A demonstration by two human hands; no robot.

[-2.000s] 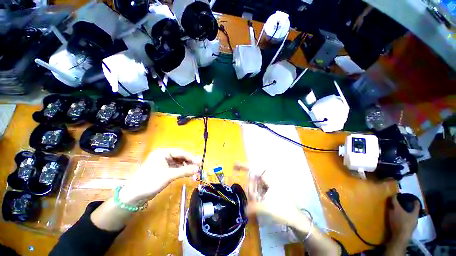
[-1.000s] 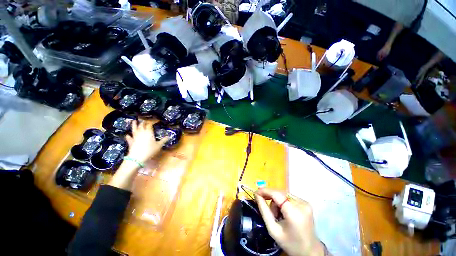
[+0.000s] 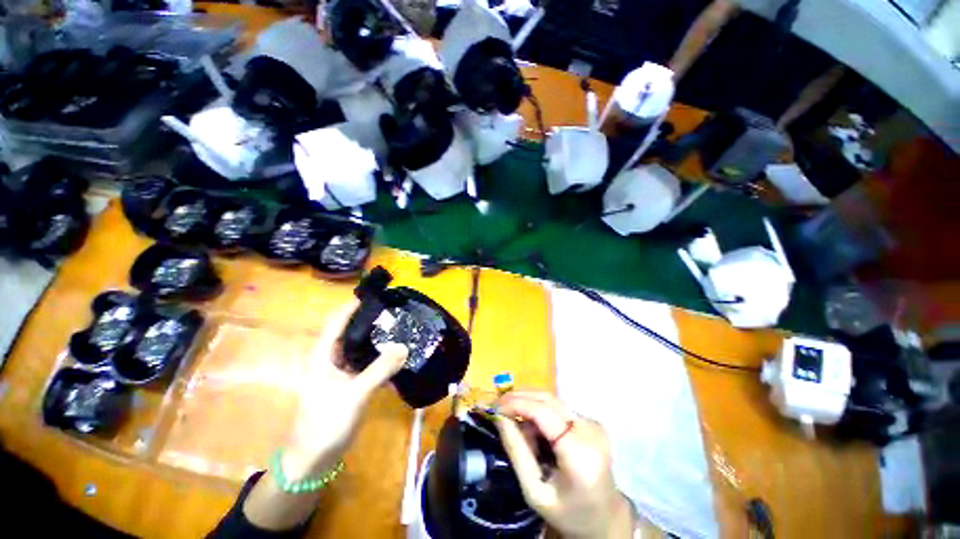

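My left hand (image 3: 335, 405) grips a black front shell (image 3: 419, 335) with a silvery board inside, tilted above the bench left of the housing. My right hand (image 3: 563, 458) pinches thin wires (image 3: 479, 404) at the top edge of the camera housing (image 3: 476, 476). The housing is black inside and white outside, open side up, at the bottom centre, with a white antenna (image 3: 413, 468) on its left. A small blue-tipped connector (image 3: 503, 381) stands just above the right fingers. The right fingertips partly hide the wires.
Several black shells (image 3: 160, 344) lie at left around a clear tray (image 3: 226, 405). White and black cameras (image 3: 437, 158) crowd the green strip (image 3: 526, 226). White paper (image 3: 632, 390) and a white camera (image 3: 814, 377) with black cable are at right. Another person's arm (image 3: 703, 40) shows at the top.
My left hand has brought a black shell from the group at left over beside the housing. My right hand stays at the wires by the housing. The view has shifted.
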